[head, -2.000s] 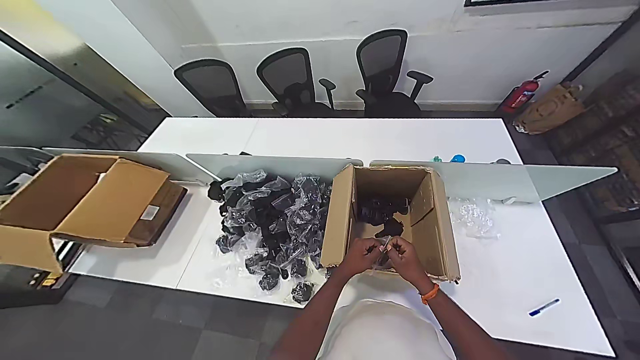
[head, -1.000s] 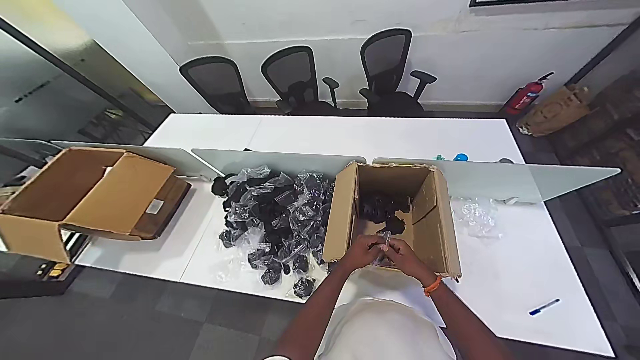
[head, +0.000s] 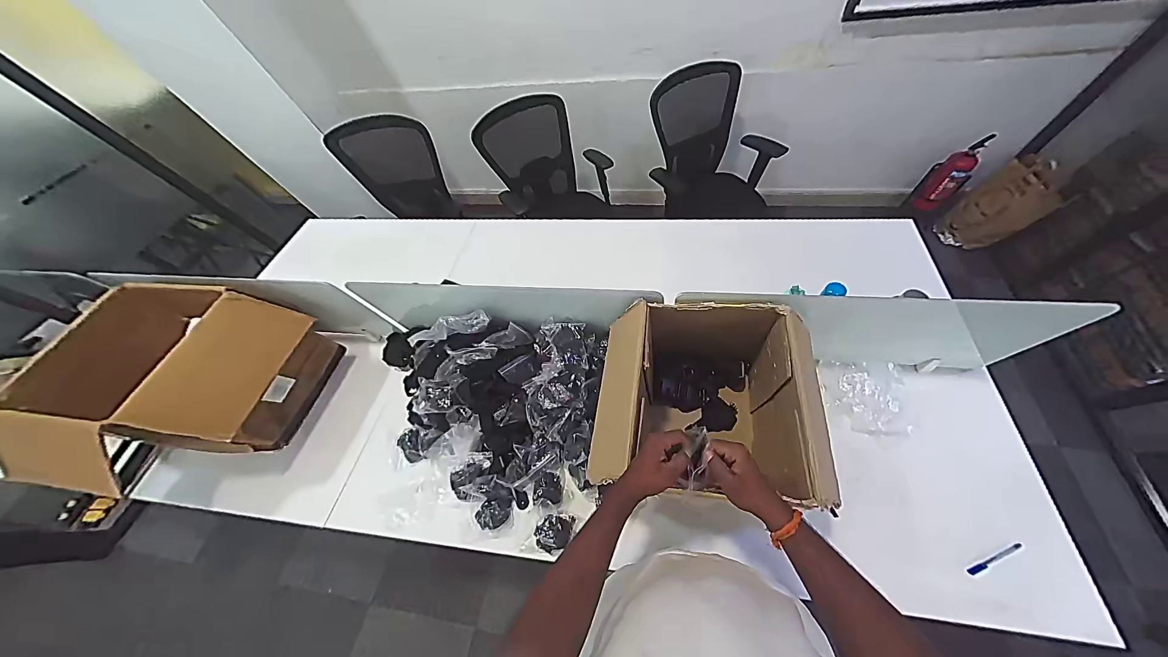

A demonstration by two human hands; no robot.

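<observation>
Both hands meet over the near edge of an open cardboard box [head: 620,401]. My left hand [head: 659,465] and my right hand [head: 739,476] grip a clear plastic bag [head: 697,461] between them, with something dark inside it. An orange band circles my right wrist. Inside the box lie black items [head: 719,413], some apparently in plastic; their exact kind is unclear. Left of the box spreads a large pile of black items in clear plastic bags [head: 511,392] on the white table [head: 922,547].
At the far left stands another open cardboard box [head: 210,365]. Crumpled clear plastic bags [head: 867,397] lie right of the middle box, and a blue pen [head: 995,558] near the right edge. A frosted divider [head: 912,333] runs behind. Office chairs [head: 698,137] stand beyond the table.
The hands stay together at the box's near edge; their fingers are a little further apart than one second ago, and more of the clear bag shows between them.
</observation>
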